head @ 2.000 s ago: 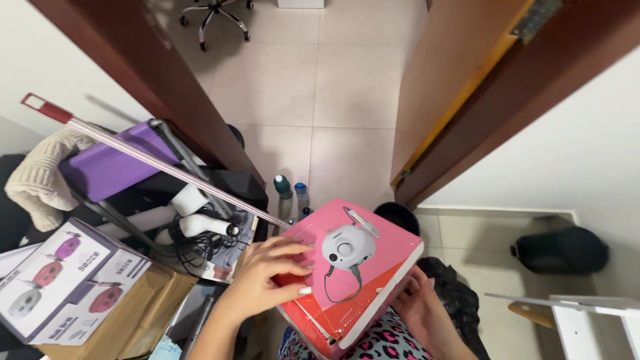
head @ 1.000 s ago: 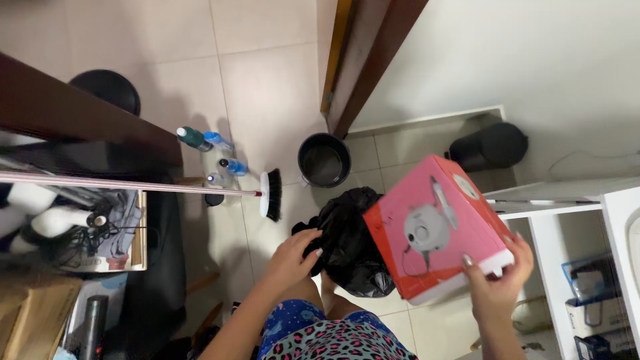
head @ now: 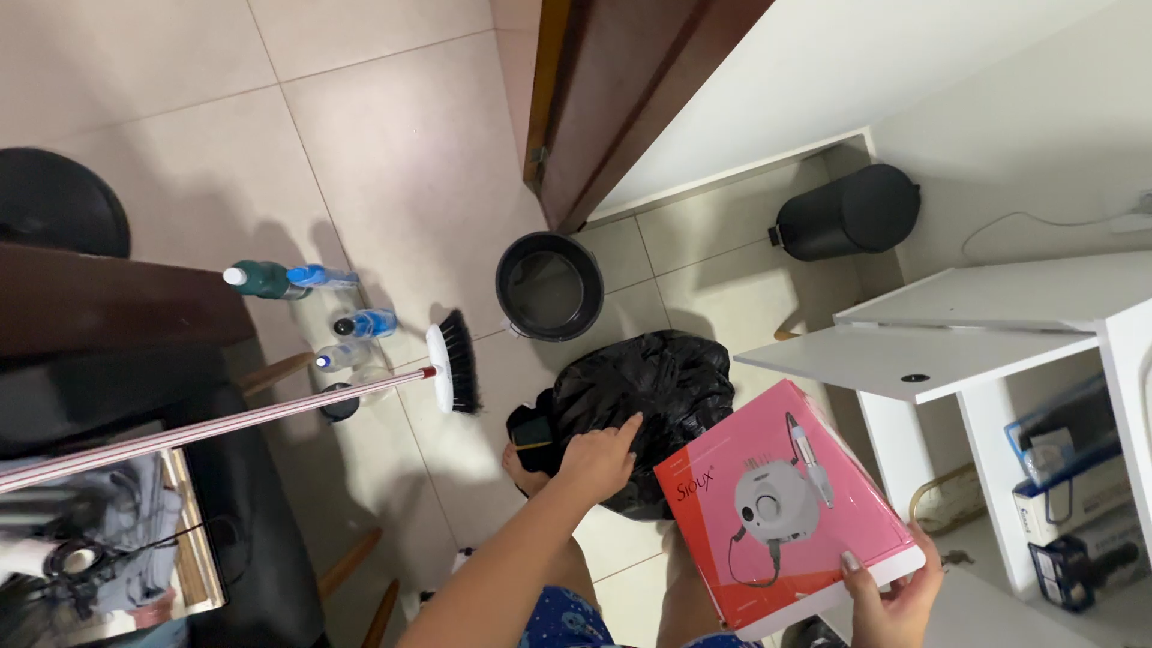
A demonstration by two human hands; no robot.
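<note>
My right hand [head: 886, 589] grips the lower right edge of a pink and red cardboard box [head: 711, 477] that has a nail drill machine pictured on it. The box is tilted in the air at the right of centre. My left hand [head: 598, 459] hangs over a black plastic bag [head: 648, 378], its index finger extended and nothing held in it; whether it touches the bag is unclear. The bag stands on the floor by my feet, partly hidden by the hand and the box.
A black bucket [head: 549, 286], a long-handled broom [head: 454, 362] and several bottles [head: 367, 322] are on the tiled floor. A black pedal bin [head: 846, 214] is by the wall. White shelving [head: 981, 360] rises at right. A black chair [head: 243, 468] with a box of things is at left.
Both hands were on the box two seconds ago; now only my right hand holds it. My left hand has come off it and is over the bag. The view has turned down to the floor.
</note>
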